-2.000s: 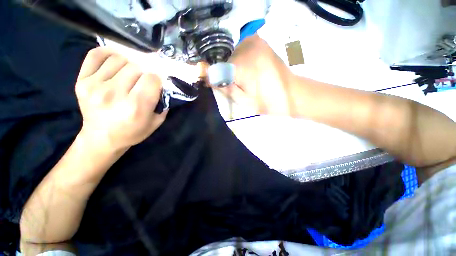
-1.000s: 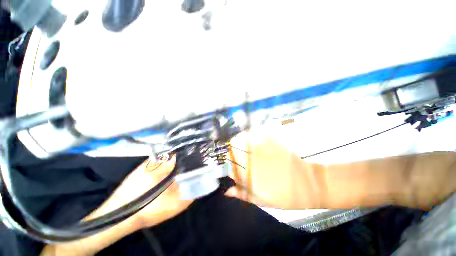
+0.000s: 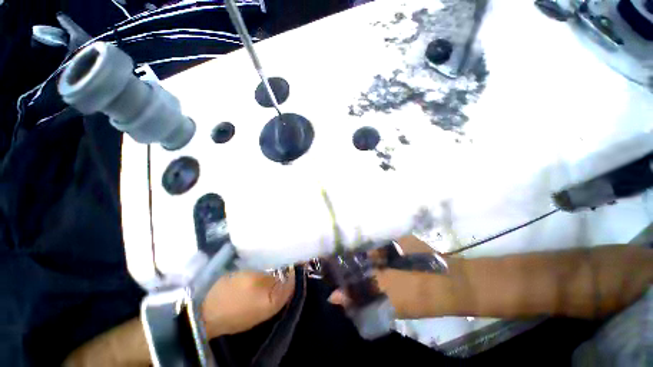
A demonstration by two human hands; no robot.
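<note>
The white sewing machine head (image 3: 401,193) fills the middle of the view from above and hides the needle area. Black fabric (image 3: 64,215) lies left of it and below it. My left hand (image 3: 247,297) is below the head's left end, its fingers mostly hidden by the machine. My right hand (image 3: 404,283) is behind the tension assembly (image 3: 358,287), with a fingertip at the black fabric. A dark strip (image 3: 283,333) hangs between my hands. What either hand grips is hidden.
A grey knobbed post (image 3: 125,97) and a thin metal rod (image 3: 250,54) rise from the head. A curved metal guard (image 3: 168,322) is at lower left. White threads cross the upper left. A ruler strip (image 3: 487,337) lies at lower right.
The view has shifted from the hands and needle area to the top of the machine head. My hands now appear lower, and the machine hides more of them.
</note>
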